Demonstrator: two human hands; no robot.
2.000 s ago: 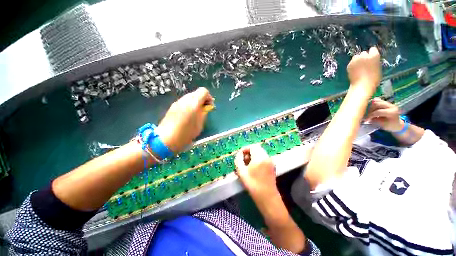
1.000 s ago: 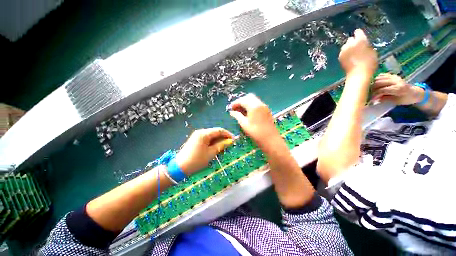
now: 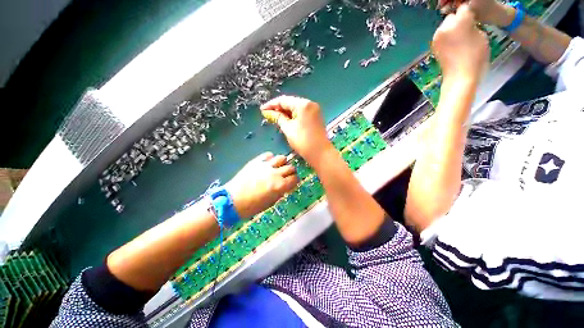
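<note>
A green PCB panel [image 3: 256, 234] with rows of small blue parts lies on the front rail. My left hand [image 3: 259, 182], with a blue wrist strap, is palm down over the panel's back edge; its fingertips are bent and its thumb is hidden. My right hand [image 3: 298, 125] is above the mat just in front of the loose silvery parts [image 3: 250, 70]. Its thumb and fingertips are close together, with a yellowish cover showing. I cannot tell whether either hand holds a part. Boxier metal parts [image 3: 154, 144] form the heap's left end.
Stacked boards [image 3: 29, 288] stand at the lower left. A white ledge [image 3: 173, 51] with a ridged grey rectangle [image 3: 89, 128] runs behind the mat. A dark rail gap [image 3: 400, 106] lies right of my panel. A neighbour's bare forearm [image 3: 442, 147] and white top are close on the right.
The view has shifted. My right hand's fingertips have moved left along the heap's front. My left hand has turned flatter over the panel. The neighbour's two hands have come close together.
</note>
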